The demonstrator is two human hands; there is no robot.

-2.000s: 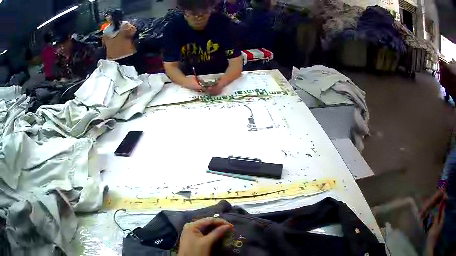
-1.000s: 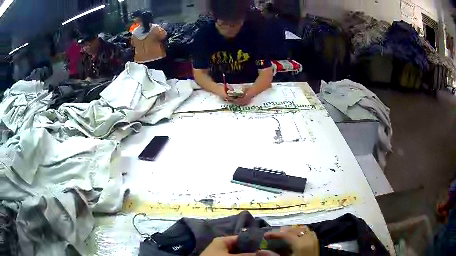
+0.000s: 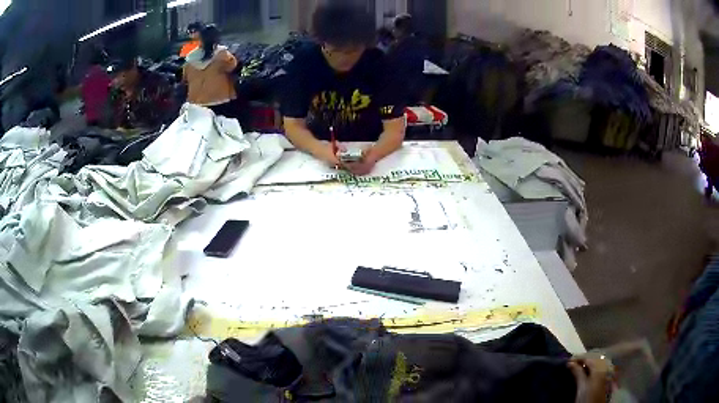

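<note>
A dark jacket [image 3: 465, 366] lies across the near edge of the table, its collar end at the left. A gold-yellow embroidered motif [image 3: 404, 375] shows on its upper side. My right hand [image 3: 593, 376] is at the jacket's right end, small and partly cut off by the lower edge, with its fingers closed on the dark cloth. My left hand is not in view. A long black case [image 3: 406, 284] lies beyond the jacket, with a thin teal stick [image 3: 386, 295] along its near side.
Pale grey garments [image 3: 87, 260] are heaped at the left. A smartphone [image 3: 226, 238] lies mid-table. Yellow tape [image 3: 268, 325] crosses the white table [image 3: 315, 228]. A coworker [image 3: 343, 102] at the far side holds a red stick and a small object. More pale garments [image 3: 532, 169] are at the right.
Both hands were on the jacket's middle a second ago. My right hand is now at its right end, and my left hand has left the view. The motif is more exposed.
</note>
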